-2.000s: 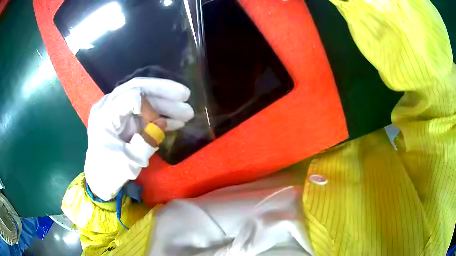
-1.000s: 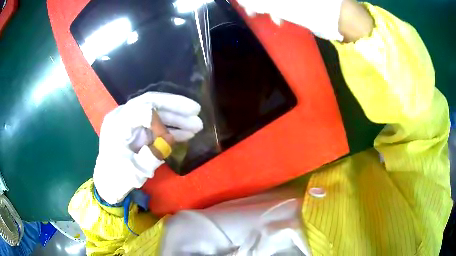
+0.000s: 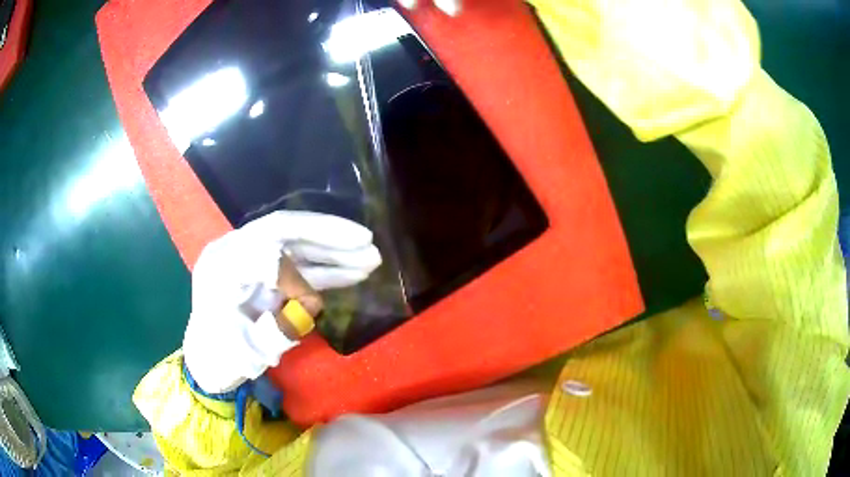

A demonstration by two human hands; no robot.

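A glossy black display panel (image 3: 466, 186) lies on a red-orange foam pad (image 3: 559, 270). Clear film (image 3: 370, 121) shows on the panel as a bright crease running from the top edge towards the bottom edge. My left hand (image 3: 280, 279), white-gloved with a yellow finger cot, is curled over the panel's lower left edge, with thumb and fingers close together. Whether it pinches the film is unclear. My right hand (image 3: 431, 5) shows only as white fingertips at the picture's top edge, by the panel's upper right side; the rest is cut off.
The dark-green bench surface (image 3: 65, 252) lies around the pad. Another red-orange edge (image 3: 14, 42) shows at the top left corner. A blue strap cord (image 3: 244, 419) hangs at my left cuff. A whitish ring-shaped thing (image 3: 19, 424) is at the lower left edge.
The panel, pad and left hand sit lower in the picture. My right hand came into view one second ago over the pad's upper right and is now mostly beyond the top edge.
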